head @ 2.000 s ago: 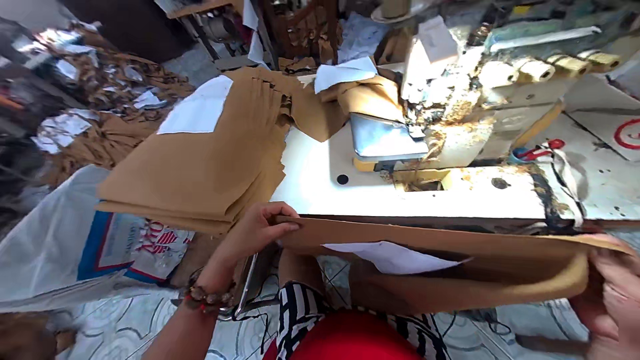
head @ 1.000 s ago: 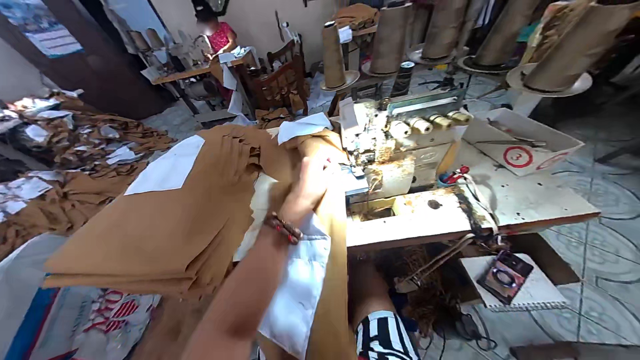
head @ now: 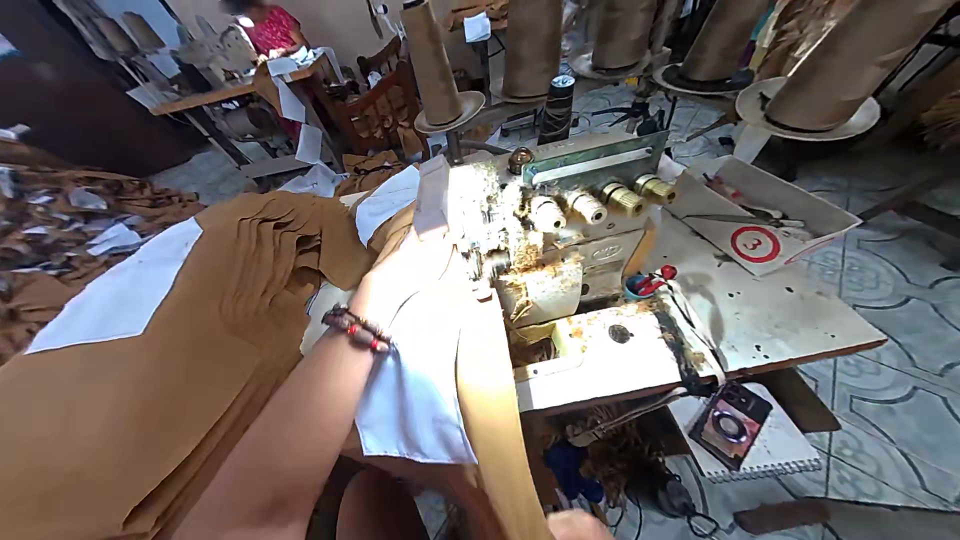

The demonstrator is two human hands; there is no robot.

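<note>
My left hand [head: 409,277], with a beaded bracelet at the wrist, lies on a tan fabric panel [head: 491,397] beside the needle area of an overlock sewing machine [head: 540,277]. Glare hides its fingers. White pocket fabric [head: 416,397] hangs along the panel below this hand. Only a small part of my right hand [head: 577,525] shows at the bottom edge, against the panel's lower end; its grip is not visible. To the left lies a stack of cut tan fabric [head: 172,360] with a white piece [head: 124,289] on top.
Thread cones [head: 435,67] stand behind the machine. An open box [head: 772,217] with tools sits on the table's right side. Below the table edge, a phone [head: 730,425] rests on a spiral notebook [head: 787,450]. A person [head: 274,34] sits at another sewing table at the back left.
Two seconds ago both hands held the tan panel lengthwise before the table. It now runs up to the machine under my left hand, and my right hand is at its lower end. The view has shifted.
</note>
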